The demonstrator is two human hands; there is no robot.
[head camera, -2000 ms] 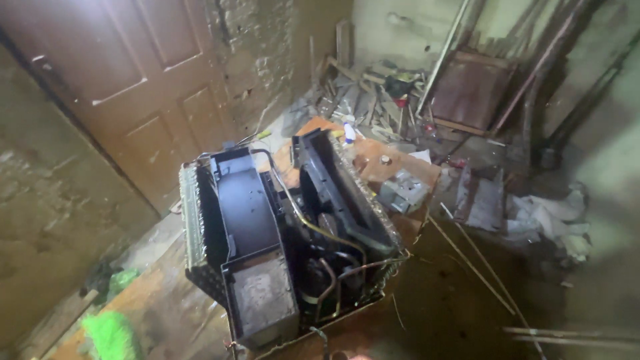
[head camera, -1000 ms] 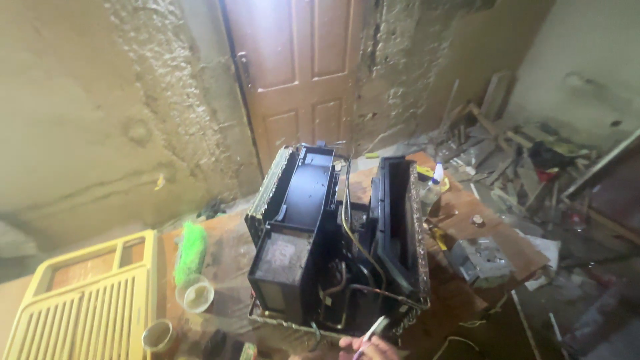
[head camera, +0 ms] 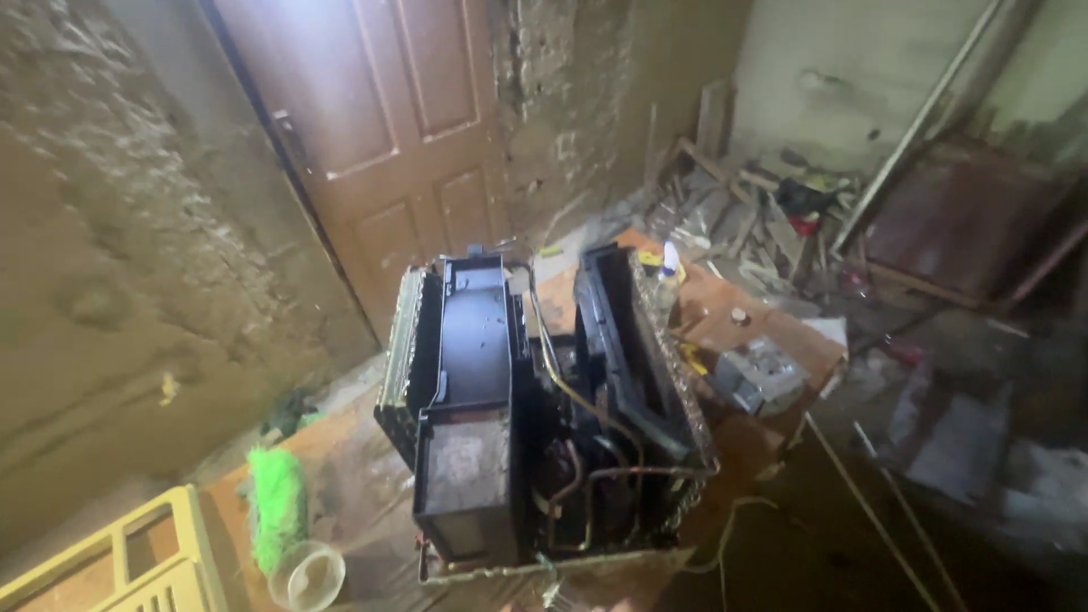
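Observation:
An opened window air conditioner stands on an orange-brown board, with finned coils at both sides, a black plastic fan housing, bent copper tubes and a grey box-shaped cover at the near left. At the bottom edge, just in front of the unit's metal base, blurred fingertips barely show: some of what may be my left hand and some of what may be my right hand. Between them is a small pale thing at the base's front edge. The rest of both hands is out of view, so their grip is hidden.
A yellow plastic grille, bright green mesh and a clear plastic cup lie left. To the right are a metal box, a white-capped bottle and loose cord. Scrap wood lies behind; a panelled door is at the back.
One second ago a hand with a slim, pale tool showed at the unit's front; now only fingertips show at the bottom edge. The view has swung left, then back right.

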